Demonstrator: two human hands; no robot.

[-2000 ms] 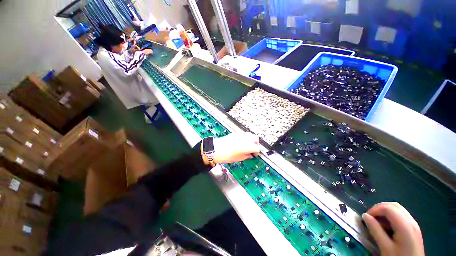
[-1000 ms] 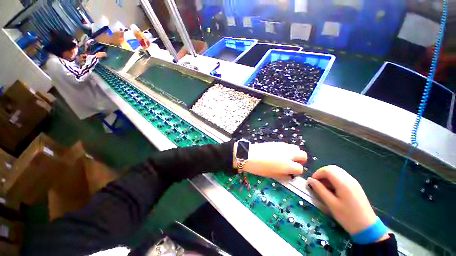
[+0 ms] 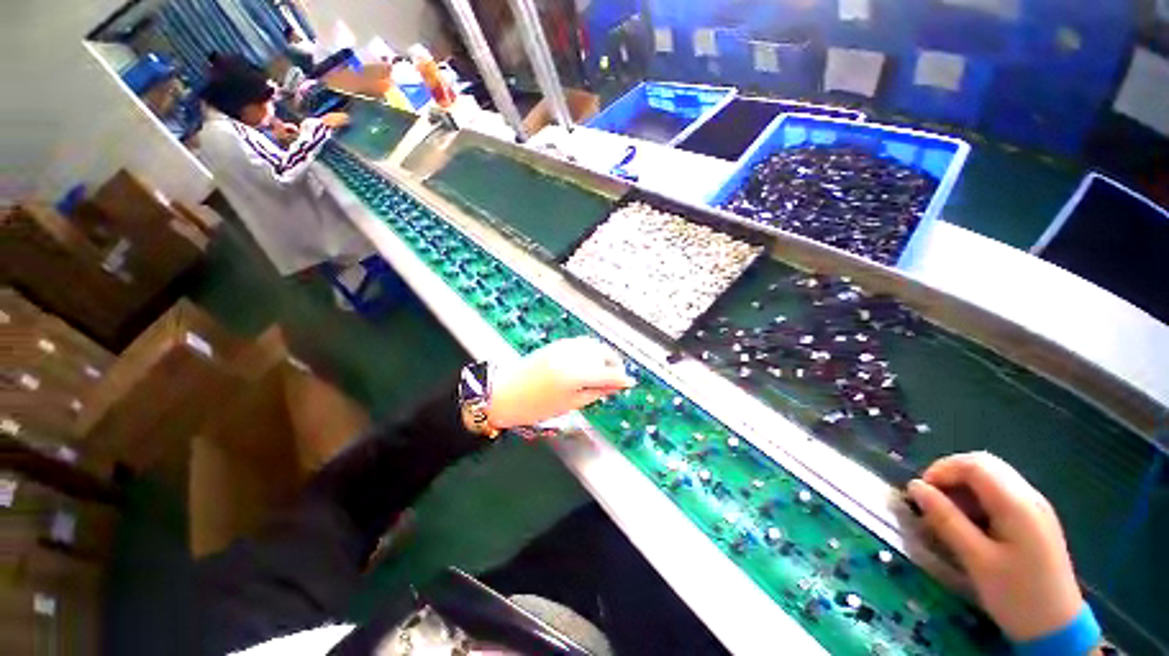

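The green circuit boards point(image 3: 718, 474), dotted with small parts, lie in the long conveyor rail point(image 3: 820, 477). My left hand point(image 3: 551, 385), with a watch and bracelet, is over the boards near the middle, fingertips together and low; whether they hold a part is too small to tell. My right hand point(image 3: 994, 538), with a light blue wrist strap, is above the rail at the lower right. Its thumb and forefinger pinch a small dark component point(image 3: 913, 505). Loose black components point(image 3: 833, 352) lie on the bench beside the tray of pale components point(image 3: 660, 267).
A blue tote point(image 3: 833, 199) of black parts stands on the white ledge behind, with another blue bin point(image 3: 660, 113) and dark trays point(image 3: 763, 128) near it. A person point(image 3: 276, 180) works farther up the line at left. Cardboard cartons point(image 3: 141, 397) stand on the floor at left.
A second ago my hands were close together over the rail. Now they are apart, with my left hand farther up the boards. The view has also shifted.
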